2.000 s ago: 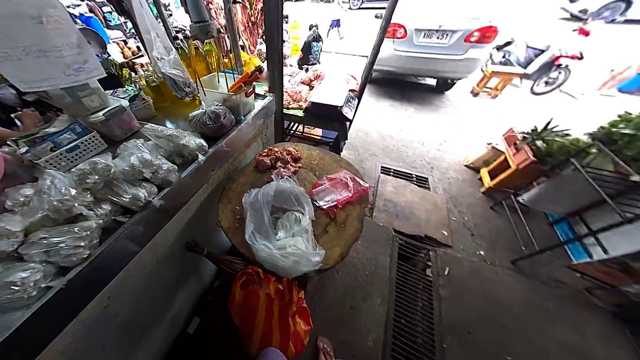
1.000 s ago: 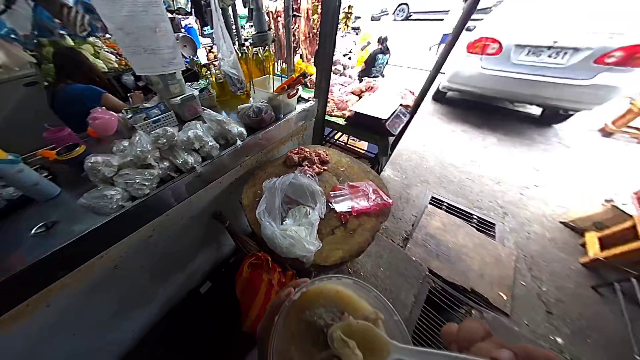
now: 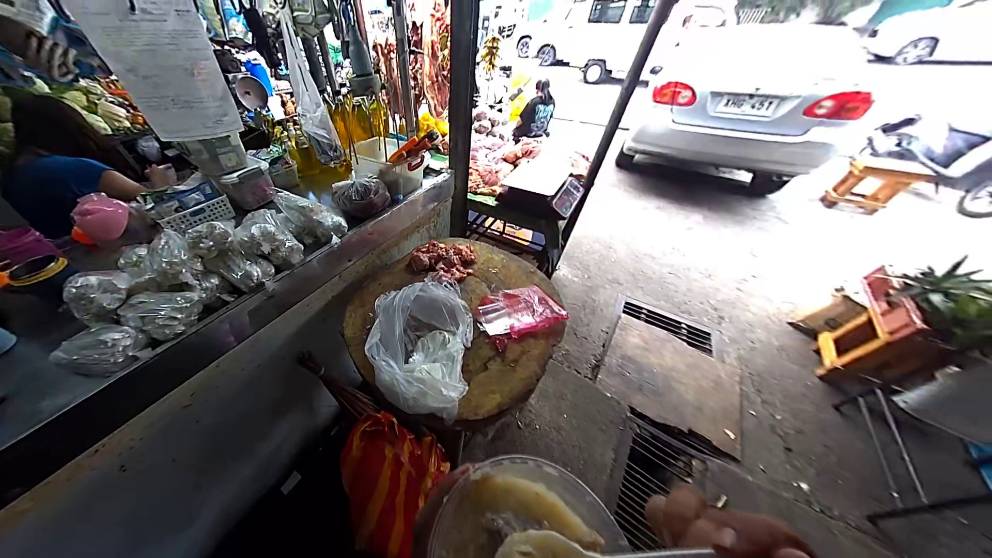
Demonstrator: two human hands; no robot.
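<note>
Low in the head view, my left hand (image 3: 439, 504) holds a clear plastic tub (image 3: 612, 535) of pale yellowish food in pieces. My right hand (image 3: 721, 523) grips the handle of a white spoon (image 3: 666, 553), whose bowl is in the tub with a piece of food on it. Beyond the tub is a round wooden chopping block (image 3: 504, 380). On it lie a white translucent plastic bag (image 3: 422, 349), a pink-red plastic packet (image 3: 523, 312) and a small heap of raw meat pieces (image 3: 446, 260).
At left, a metal-topped counter (image 3: 232, 314) holds several filled clear bags (image 3: 163, 314). A person (image 3: 58, 182) in blue is behind it. A weighing scale (image 3: 546, 186) stands past a post. Floor grates (image 3: 651, 457), a wooden stool (image 3: 845, 341) and a parked car (image 3: 744, 139) are at right.
Both hands have come into view since two seconds ago, with the tub and spoon. Over the last second the tub and hands have sunk lower in the view. The view has swung.
</note>
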